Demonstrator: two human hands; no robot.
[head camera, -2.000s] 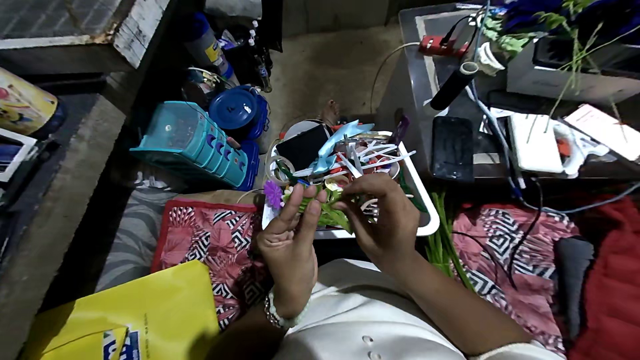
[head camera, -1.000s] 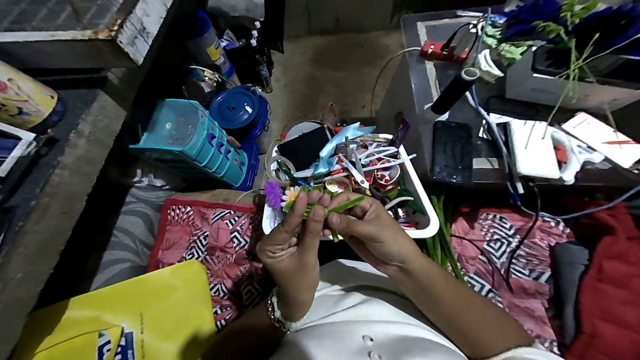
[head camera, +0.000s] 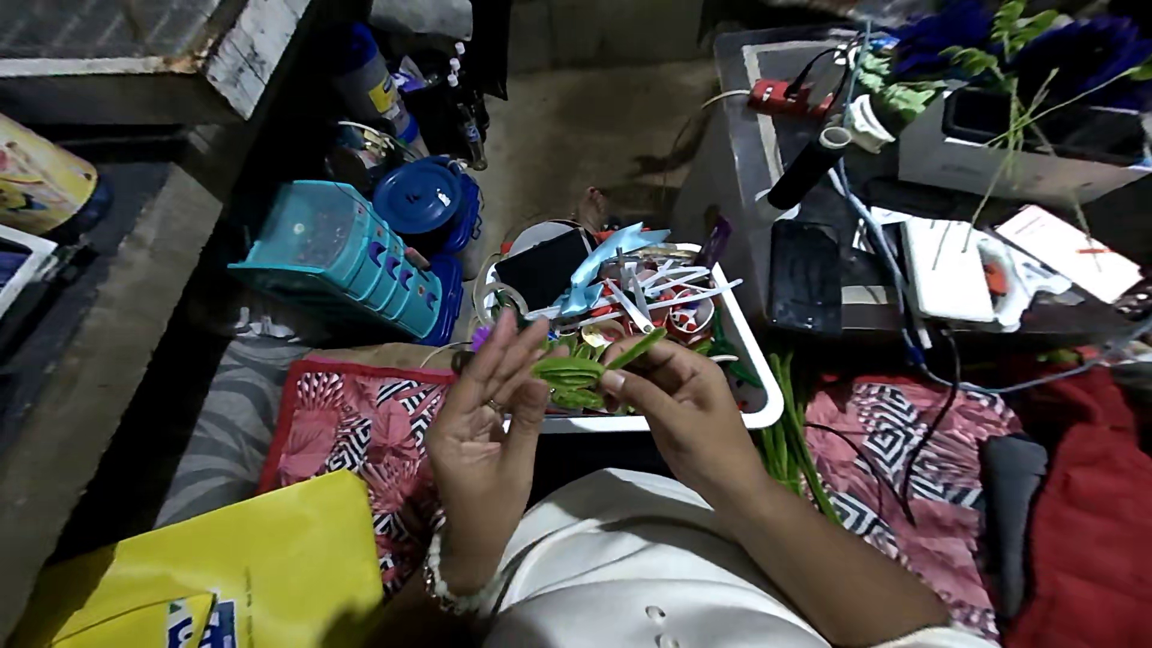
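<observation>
Green fuzzy pipe-cleaner leaves (head camera: 569, 371) are pinched between the thumb and fingers of my right hand (head camera: 688, 405), over the near edge of a white plastic tray (head camera: 767, 396). My left hand (head camera: 486, 414) is upright at their left side, palm turned toward them, fingers apart; whether its fingertips touch them I cannot tell. Part of a purple flower (head camera: 480, 338) shows behind my left fingers. The tray holds a light blue ribbon (head camera: 598, 265), white sticks (head camera: 666, 292), a black flat object (head camera: 544, 268) and tape rolls. Long green stems (head camera: 787, 432) lie just right of the tray.
A teal drawer box (head camera: 342, 261) and a blue-lidded tub (head camera: 417, 196) stand left of the tray. On the dark table at right are a black phone (head camera: 804, 274), a glue gun (head camera: 1012, 279), a red power strip (head camera: 792, 99) and cables. A yellow bag (head camera: 243, 549) lies near left.
My left hand has opened and turned its palm toward the green leaves, its fingers more spread than a second ago. The yellow-orange flower seen earlier beside the purple one is now hidden.
</observation>
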